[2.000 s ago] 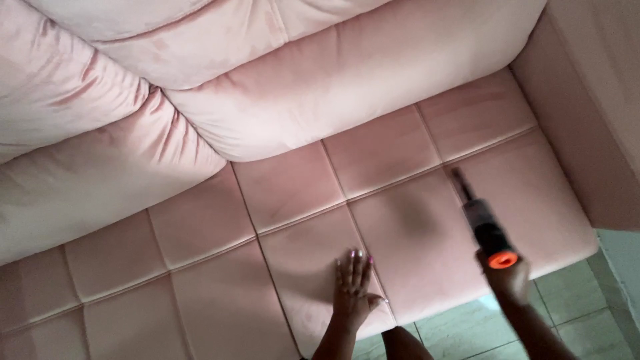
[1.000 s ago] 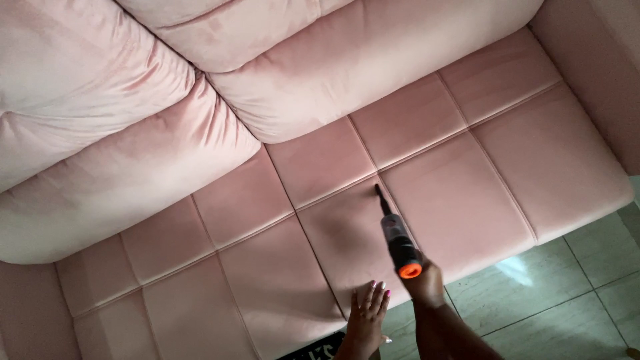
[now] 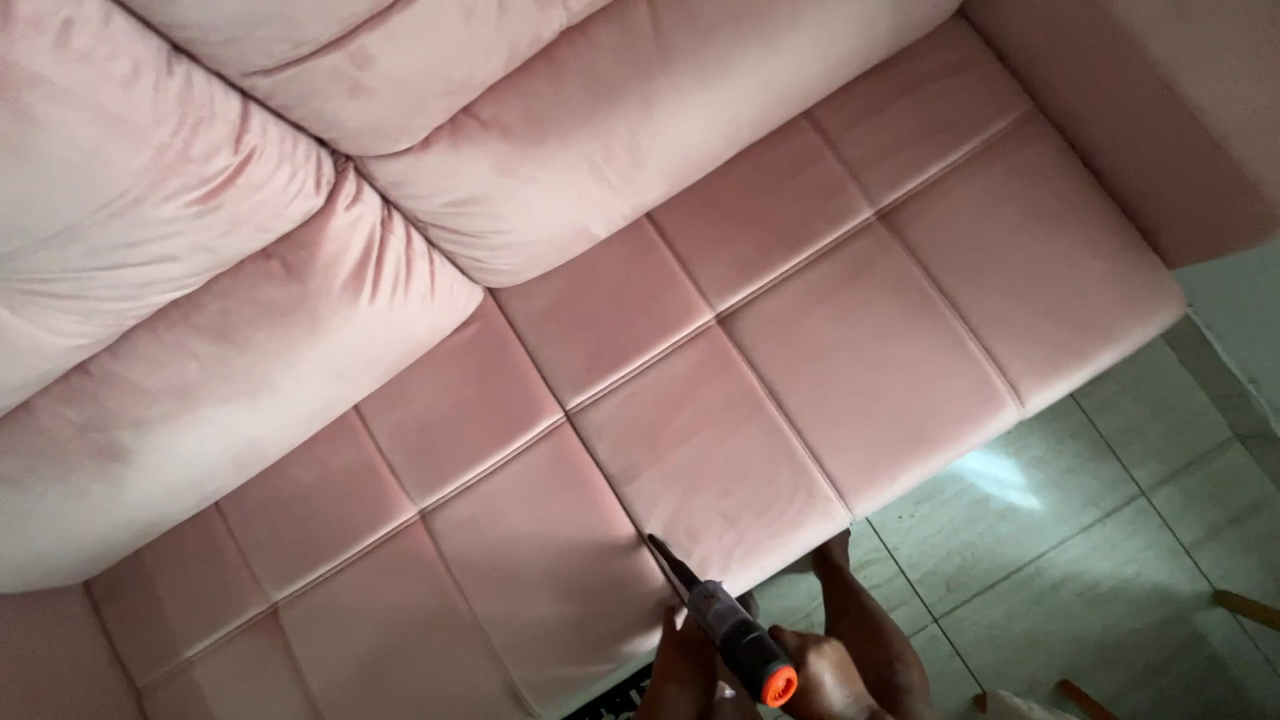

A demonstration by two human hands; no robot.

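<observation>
A black handheld vacuum cleaner (image 3: 742,642) with a clear section, a narrow crevice nozzle and an orange end ring is gripped by my right hand (image 3: 825,672). The nozzle tip meets the seam between two seat sections of the pink velvet sofa (image 3: 820,340), near the front edge. Close beside the vacuum, on its left, is my left hand (image 3: 685,660) at the sofa's front edge, partly hidden by the vacuum; its fingers are hard to make out.
Pink back cushions (image 3: 640,140) lean behind the seat, and an armrest (image 3: 1130,130) closes its right end. Light floor tiles (image 3: 1050,560) lie below the front edge. A leg (image 3: 870,620) shows beside my right hand. Dark patterned material (image 3: 610,695) lies below the seat.
The vacuum has moved from a seam farther back on the seat to the section seam near the front edge. My left hand has gone from lying spread on the seat to beside the vacuum.
</observation>
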